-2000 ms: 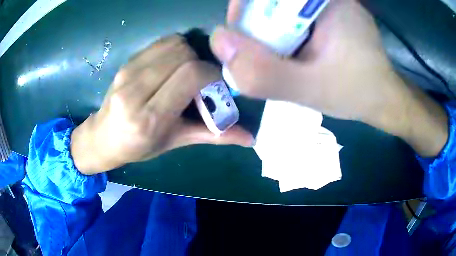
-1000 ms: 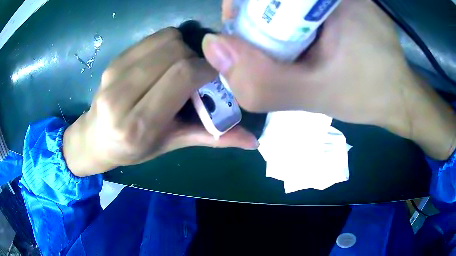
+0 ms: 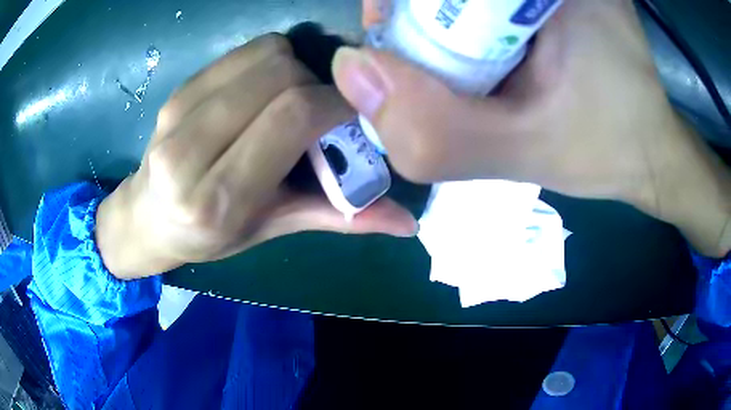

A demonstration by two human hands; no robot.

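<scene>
My left hand (image 3: pixel 216 160) holds a small pale pink-white plastic housing (image 3: pixel 367 186) between fingers and thumb, its hollow side with a dark round opening facing up. My right hand (image 3: pixel 521 128) is closed around a fat white dispensing syringe (image 3: pixel 473 40) with a printed label and a blue band. The syringe's front end points down and left, and its small blue tip (image 3: pixel 380 149) is at the housing's upper right edge. I cannot tell if it touches. My right thumb and fingers hide most of the tip. No glue can be made out.
White wiping paper (image 3: pixel 497 244) lies on the dark green bench (image 3: pixel 337 280) below my right hand. A black cable (image 3: pixel 693 64) runs at the upper right. Whitish residue (image 3: pixel 148 68) is stuck on the bench at the upper left. The bench's front edge is near my body.
The syringe and my right hand have shifted slightly right. The housing stays in my left hand in almost the same place. The wiping paper appears slightly further right.
</scene>
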